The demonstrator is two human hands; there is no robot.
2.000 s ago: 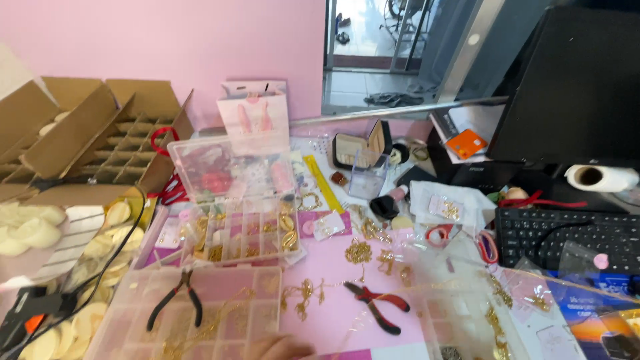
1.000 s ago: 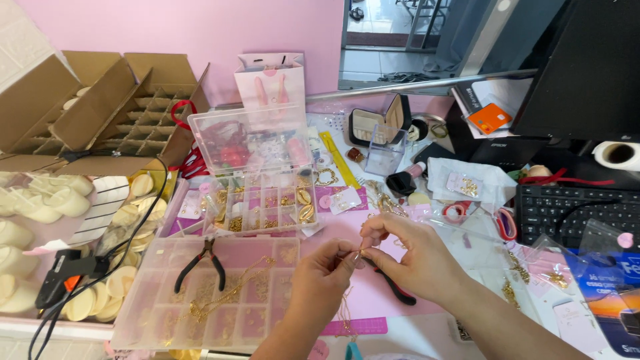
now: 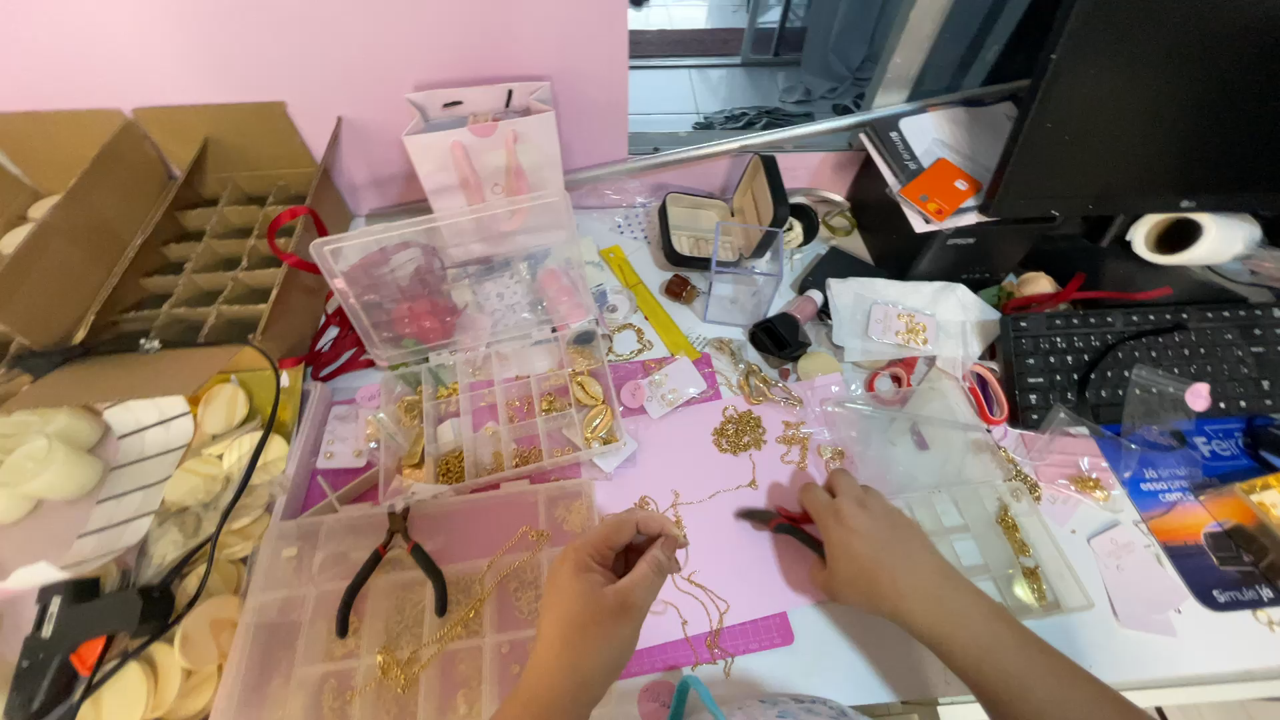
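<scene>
My left hand [image 3: 625, 570] pinches a thin gold chain [image 3: 710, 615] between thumb and fingertips, and its strands hang over the pink mat [image 3: 740, 580]. To the right, my right hand [image 3: 850, 530] is on the red-handled pliers [image 3: 785, 525], whose dark jaws point left; the fingers cover much of the handles. Black-handled pliers [image 3: 395, 565] lie spread on a clear compartment box at the left, beside a longer gold chain [image 3: 470, 605]. Beyond my hands, a coiled gold chain [image 3: 738, 430] rests on the mat.
An open bead organizer [image 3: 500, 430] with gold charms stands behind the left box. A cardboard divider box [image 3: 210, 230] and a glue gun [image 3: 80, 640] are at the left. A clear case [image 3: 1070, 590], keyboard [image 3: 1150, 350] and scissors [image 3: 985, 393] lie at the right.
My hands were together over the mat a second ago. My right hand has moved away to the right, onto the red-handled pliers, while my left hand keeps its pinch.
</scene>
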